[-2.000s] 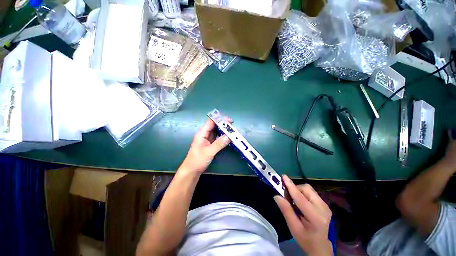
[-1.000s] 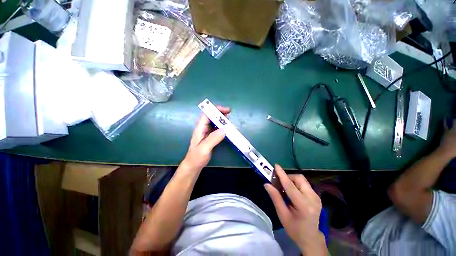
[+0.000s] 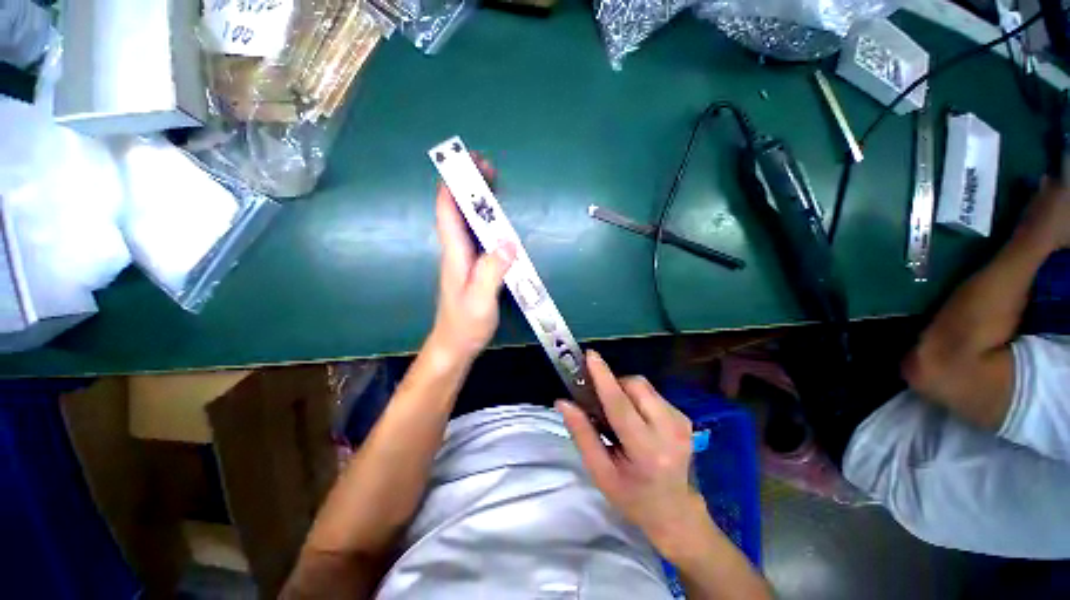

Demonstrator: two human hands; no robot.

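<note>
A mortise lock with a long silver faceplate (image 3: 525,279) is held tilted over the bench's front edge, its slotted face up. My left hand (image 3: 472,287) grips its upper part, with the thumb on the faceplate. My right hand (image 3: 634,440) holds its lower end between thumb and fingers. The lock body under the faceplate is hidden from this angle. An electric screwdriver (image 3: 789,205) lies on the green bench to the right. A slim dark tool (image 3: 669,237) lies left of it, with the cord crossing it.
Small white boxes (image 3: 969,176) and a spare faceplate (image 3: 922,193) lie at the right. Bagged flat parts (image 3: 276,70) and white cartons (image 3: 129,59) stand at the left. A blue crate (image 3: 730,469) is below the bench. Another person's arm (image 3: 980,293) is at the right edge.
The view has shifted, so the bench things sit higher in the picture. The lock has turned steeper, and its blue side, seen earlier, no longer shows. Both hands keep hold of it.
</note>
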